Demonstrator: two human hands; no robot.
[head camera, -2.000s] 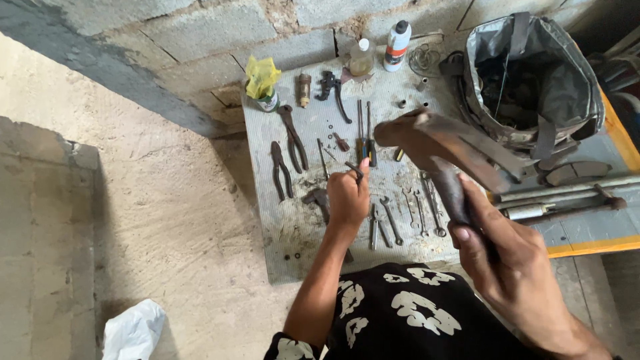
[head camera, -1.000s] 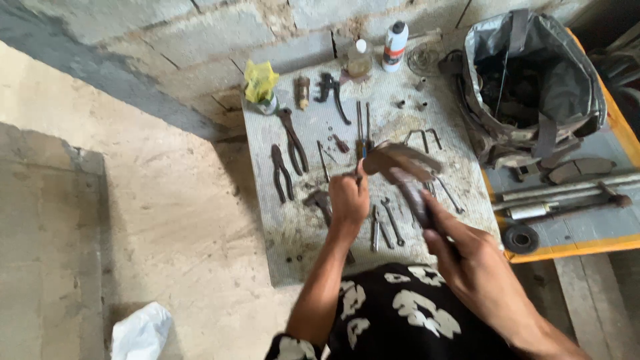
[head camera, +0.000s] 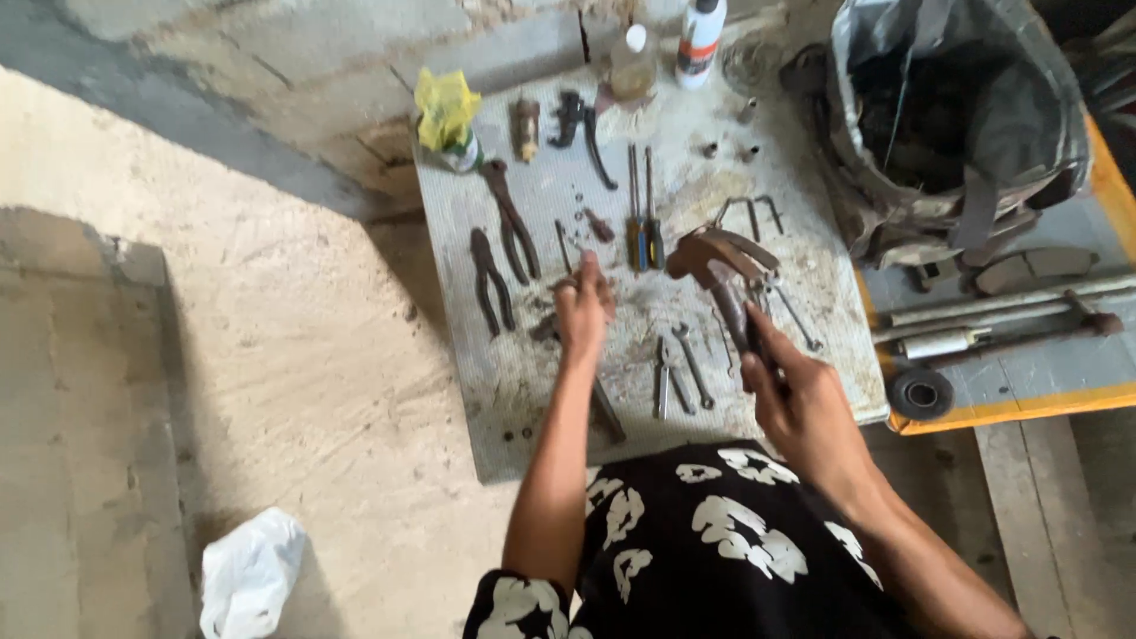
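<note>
A claw hammer (head camera: 721, 271) with a worn, rusty-looking head is gripped by its handle in my right hand (head camera: 799, 399), over the right-middle of the table. My left hand (head camera: 584, 311) is over the small tools, left of two screwdrivers (head camera: 644, 240); its index finger points toward the wall, and whether a thin piece is held there is unclear. Slip-joint or similar pliers (head camera: 491, 284) and long-handled pincers (head camera: 515, 226) lie farther left. Below, between my hands, are several wrenches (head camera: 694, 366). Hex keys (head camera: 753, 217) lie behind the hammer head. Another tool is partly hidden under my left forearm.
Along the wall stand a white bottle (head camera: 701, 44), a clear bottle (head camera: 633, 71) and a can with yellow plastic (head camera: 446, 111). An open tool bag (head camera: 967, 98) sits at right, above brake pads (head camera: 1038, 269) and rods. A white plastic bag (head camera: 253, 572) lies on the floor.
My left hand has moved left, away from the screwdriver handles. The hammer, raised close to the camera two seconds ago, is lower over the table, still in my right hand.
</note>
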